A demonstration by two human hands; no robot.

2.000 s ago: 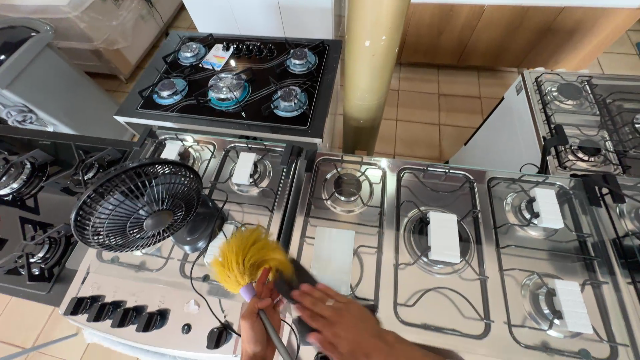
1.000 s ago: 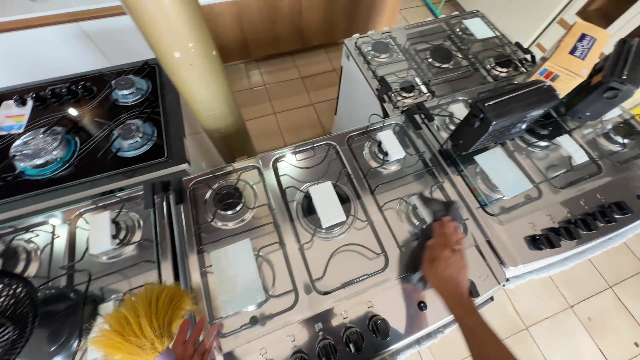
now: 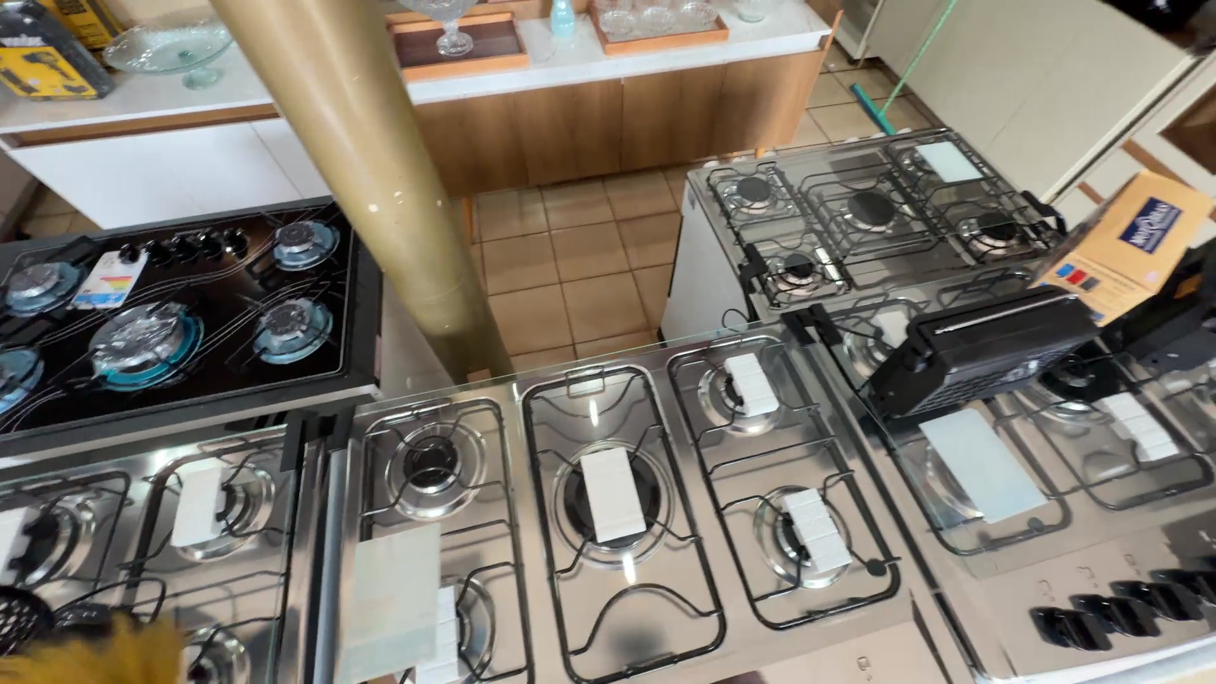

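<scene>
Neither of my hands shows clearly in the head view. The blurred yellow bristles of a duster [image 3: 100,655] rise at the bottom left corner; its handle is out of frame. Beside it are part of a black fan grille [image 3: 24,613] and a stainless steel stove [image 3: 252,608]. In the middle stands a stainless steel stove with a glass lid and black pan supports [image 3: 617,617]. White blocks lie over its burners, one on the central burner [image 3: 613,494]. A pale sheet [image 3: 389,598] lies at its left.
A black glass cooktop [image 3: 218,313] is at the left, beside a gold-coloured pillar [image 3: 380,180]. At the right are another stove [image 3: 1092,570], a black radio [image 3: 988,347] and a cardboard box [image 3: 1126,242]. Behind stand a further stove [image 3: 845,256] and a counter with glassware [image 3: 570,71].
The right hand moved with a dark cloth from beside the duster to the middle stove's right burners, then left view. The left hand is also out of view. The view has shifted.
</scene>
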